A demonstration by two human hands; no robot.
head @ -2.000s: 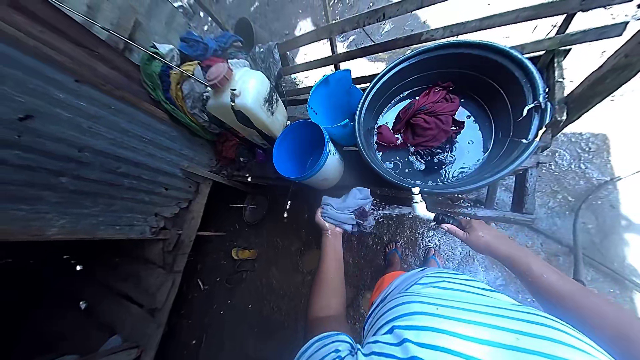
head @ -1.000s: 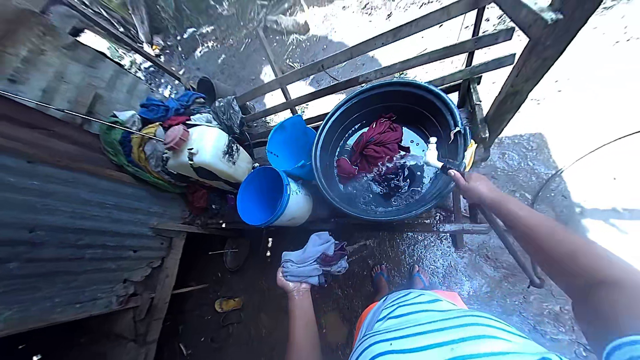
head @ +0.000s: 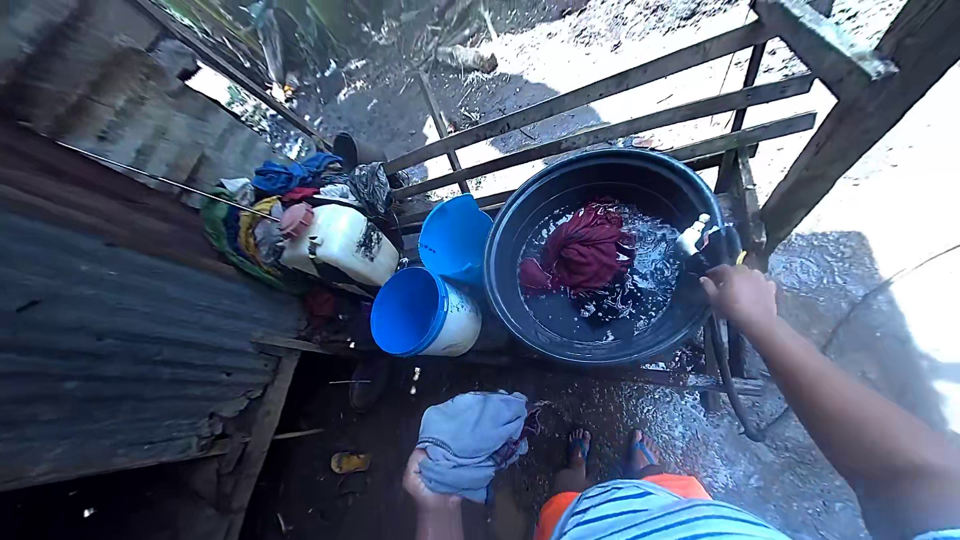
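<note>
My left hand [head: 429,480] holds a bunched, light grey-blue cloth [head: 474,439] low over the ground, with a dark reddish piece of fabric [head: 525,435] at its right side. At the right rim of a large black plastic tub [head: 510,300], my right hand [head: 742,296] grips the black end of a hose [head: 726,375] fitted with a white tap [head: 691,234]. The tap points into the tub. Inside, a maroon cloth [head: 585,251] lies bunched in water that ripples and froths, beside darker fabric partly under the surface.
Two blue-lined buckets, one upright-leaning [head: 456,238] and one tipped [head: 409,311], stand left of the tub. Beyond them are a white jerrycan [head: 349,247] and a heap of clothes [head: 259,217]. A slatted wooden rail [head: 600,135] runs behind; corrugated metal [head: 135,337] is at the left.
My right hand has brought the hose tap from near the cloth in my left hand, below the tub, up to the tub's right rim. The view has shifted.
</note>
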